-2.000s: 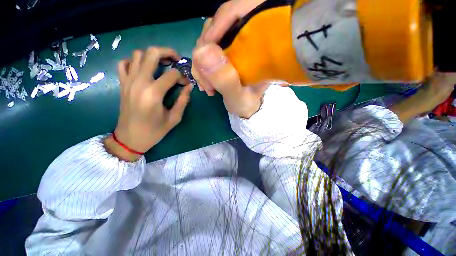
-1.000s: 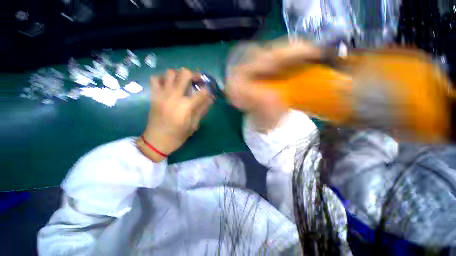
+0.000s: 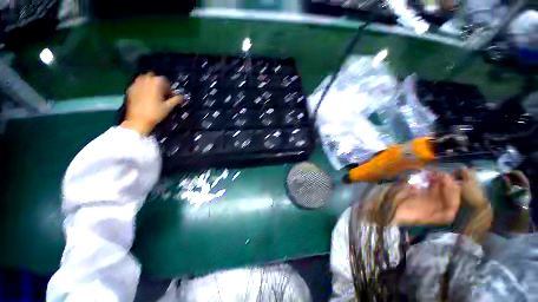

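Observation:
My left hand point(image 3: 147, 103) is at the left part of the black blister tray point(image 3: 227, 158), its thumb over a pocket; blur hides whether it holds a unit. Many tray pockets hold round units with shiny pieces. The orange electric screwdriver point(image 3: 392, 162) lies in the air at the right, its black nose pointing left. My right hand point(image 3: 425, 200) is blurred just below it, beside another hand; its grip is unclear. Small white parts point(image 3: 203, 187) lie in a loose pile in front of the tray. A round grey speckled disc point(image 3: 309, 185) lies right of them.
Crumpled clear plastic bags point(image 3: 360, 103) lie behind the disc, with a thin black cable point(image 3: 336, 76) crossing there. Another dark tray point(image 3: 451, 103) is at the right. A neighbouring person's hand point(image 3: 476, 206) is close to my right hand. The green mat point(image 3: 236, 236) spans the bench.
The view has lifted and shifted, showing the whole tray. My left hand has gone from the unit held over the mat to the tray. The screwdriver and my right hand are farther right and away.

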